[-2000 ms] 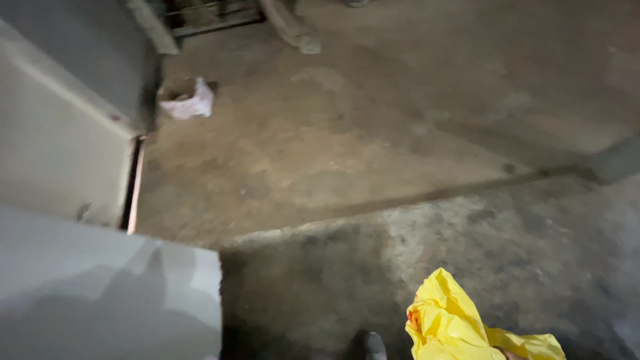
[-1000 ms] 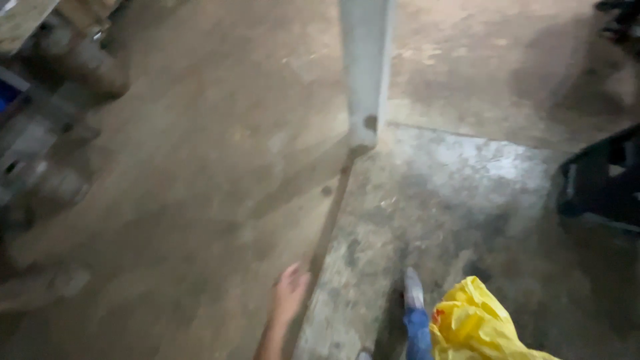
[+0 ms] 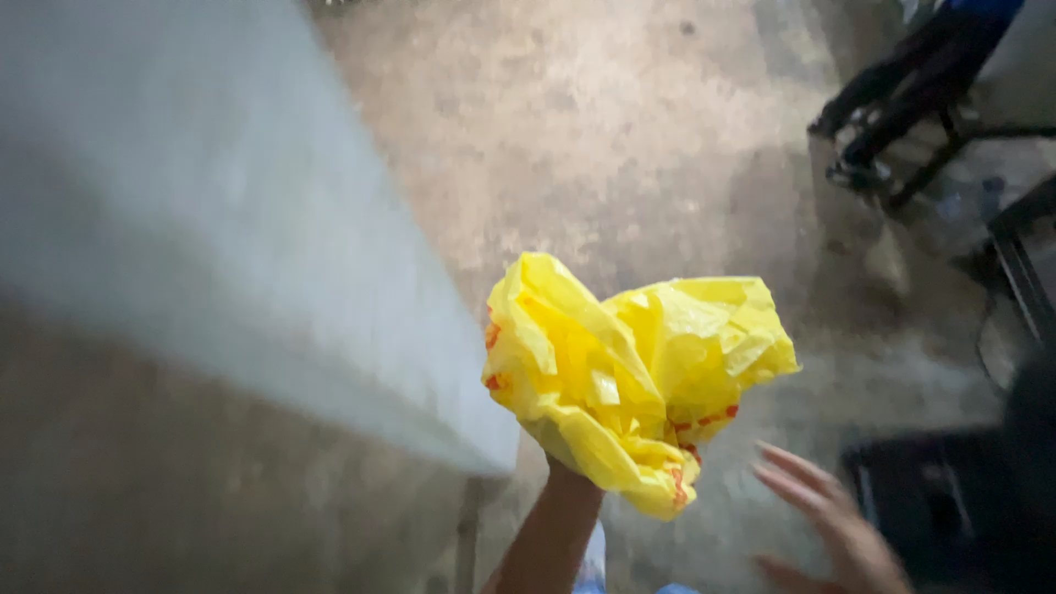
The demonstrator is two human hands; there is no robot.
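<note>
A crumpled yellow plastic bag (image 3: 610, 371) with red print fills the middle of the view. My left hand (image 3: 569, 462) is mostly hidden beneath it, and the bag rests on and around that hand, its forearm rising from the bottom edge. To the lower right of the bag, and apart from it, my right hand (image 3: 833, 520) is blurred, its fingers spread with nothing between them.
A pale pillar (image 3: 330, 313) stands close at my left. At the upper right are the dark-clad legs of another person (image 3: 899, 91) beside a dark metal frame (image 3: 932, 169). A black container (image 3: 916, 495) lies at the lower right. Concrete floor (image 3: 577, 132) stretches ahead.
The yellow bag has come up from the lower right into the middle of the view, with my left arm under it. My right hand now shows beside it. The view has turned strongly.
</note>
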